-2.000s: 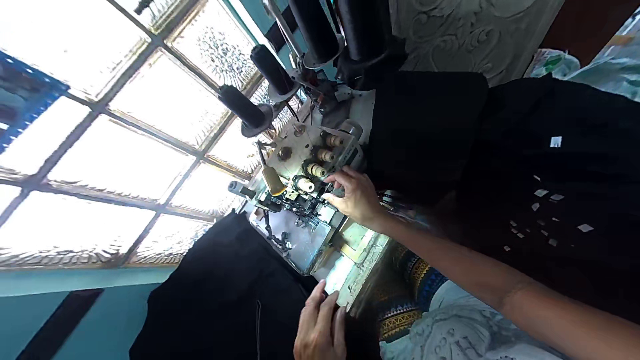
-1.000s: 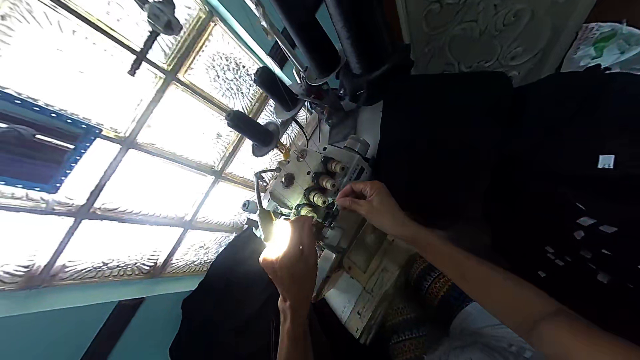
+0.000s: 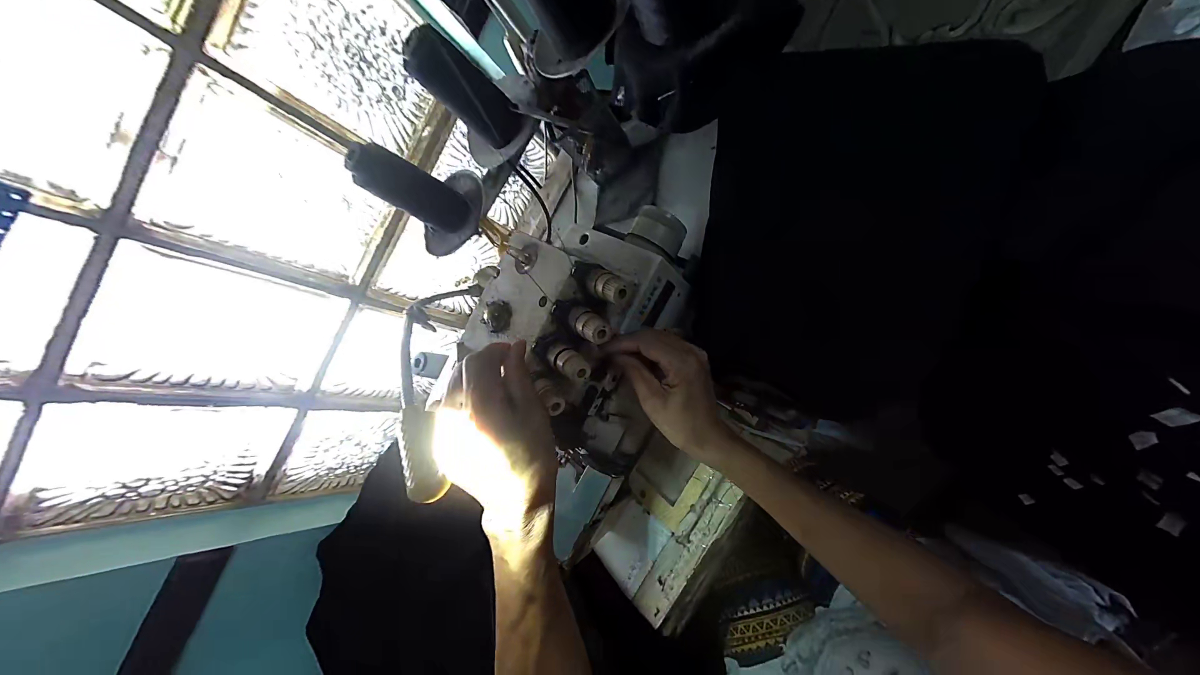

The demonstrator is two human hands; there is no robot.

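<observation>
An overlock sewing machine (image 3: 525,300) stands at the middle of the head view, with several tension knobs (image 3: 591,323) on its front. My left hand (image 3: 502,412) is raised at the machine's left side, beside the lower knobs, brightly lit by a small lamp (image 3: 422,455); its fingertips are partly hidden. On the other side, my right hand (image 3: 670,384) has thumb and index finger close together just right of the knobs. Whether thread is between them is too small to tell. Dark thread cones (image 3: 412,187) stand behind the machine.
Black fabric (image 3: 862,206) covers the right side, with small pale scraps on it. More black fabric (image 3: 403,562) hangs at the lower left. A worn table edge (image 3: 694,534) lies below the machine. A glass-block window (image 3: 216,309) fills the left.
My left hand has risen from the table edge to the machine's left side. My right hand has moved from below the knobs to beside them. The view has moved closer.
</observation>
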